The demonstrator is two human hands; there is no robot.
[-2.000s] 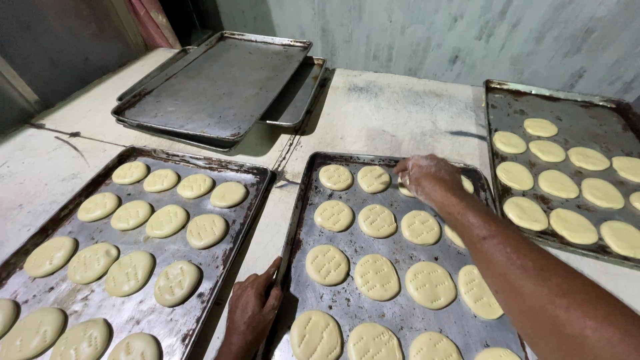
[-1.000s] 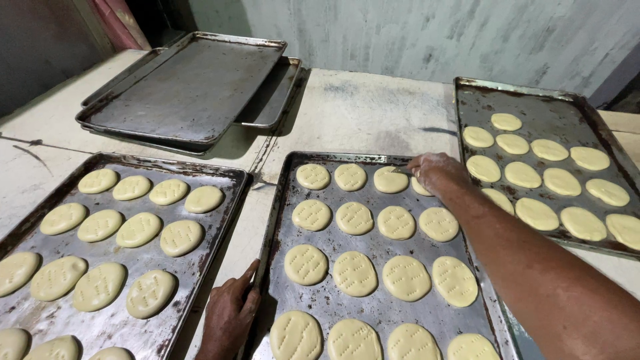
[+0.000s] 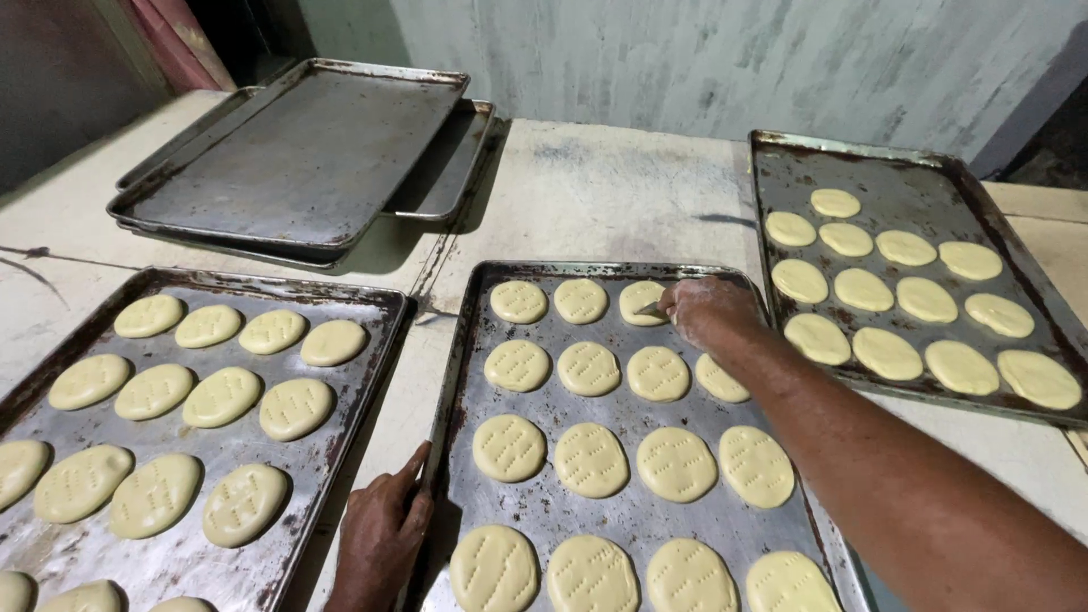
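Observation:
Rows of flat dough rounds lie on the middle metal baking tray (image 3: 531, 408), most marked with short dotted lines. My right hand (image 3: 705, 310), dusted pale at the fingers, is closed on a small pointed tool (image 3: 648, 308) whose tip is at a dough round (image 3: 639, 295) in the far row. That hand partly hides the rounds at the tray's far right corner. At the left rim of the same tray rests my left hand (image 3: 382, 531), fingers pointing away, its index finger and thumb against the rim and holding nothing.
At left lies another tray (image 3: 191, 442) of marked dough rounds. The tray (image 3: 901, 183) at right carries rounds without visible marks. Several bare trays (image 3: 289, 153) are stacked at the back left of the pale table (image 3: 612, 195), before a grey-green wall (image 3: 697, 68).
My right hand stays at the far row of the middle tray, with the tool now over the third round. My left hand remains beside the left rim.

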